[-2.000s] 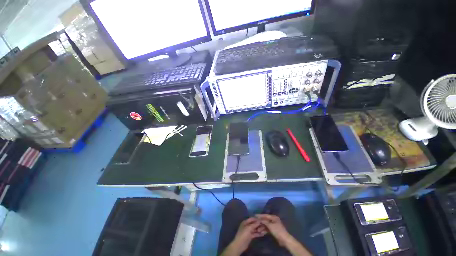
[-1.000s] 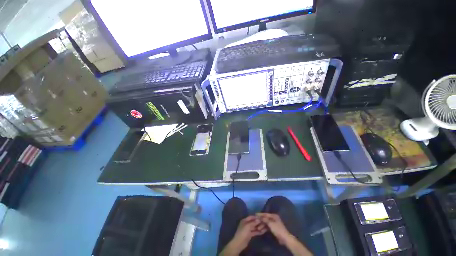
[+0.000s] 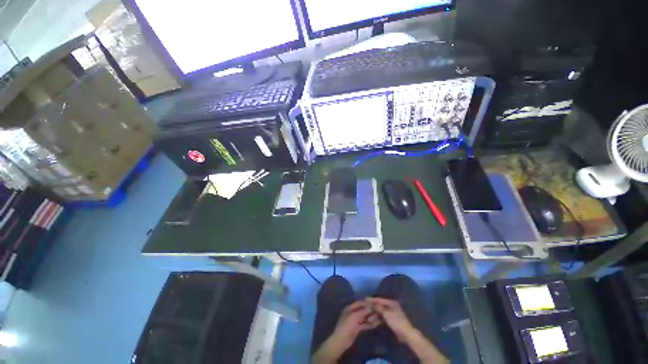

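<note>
My left hand point(image 3: 353, 317) and my right hand point(image 3: 391, 314) rest together over my lap, fingers curled and touching, with no object visible in them. In front of me, a dark smartphone point(image 3: 343, 190) lies on a blue-grey plate point(image 3: 366, 224), with a black cable point(image 3: 341, 226) at its near end. A second dark smartphone point(image 3: 472, 186) lies on another plate point(image 3: 513, 213) to the right, also cabled. A white-faced phone point(image 3: 288, 195) lies alone on the green bench point(image 3: 241, 231).
A black mouse point(image 3: 399, 198) and red stick point(image 3: 430, 202) lie between the plates. The tester point(image 3: 355, 124) stands behind. A black tray point(image 3: 202, 316) is low left. A tray with white-faced phones point(image 3: 534, 298) is low right. A fan point(image 3: 631, 146) stands right; a dark slab point(image 3: 186, 205) lies at bench left.
The bench and tester sit slightly higher and further right in the picture; the view has shifted a little. My hands remain together, with the fingers moved slightly. The phones have not moved.
</note>
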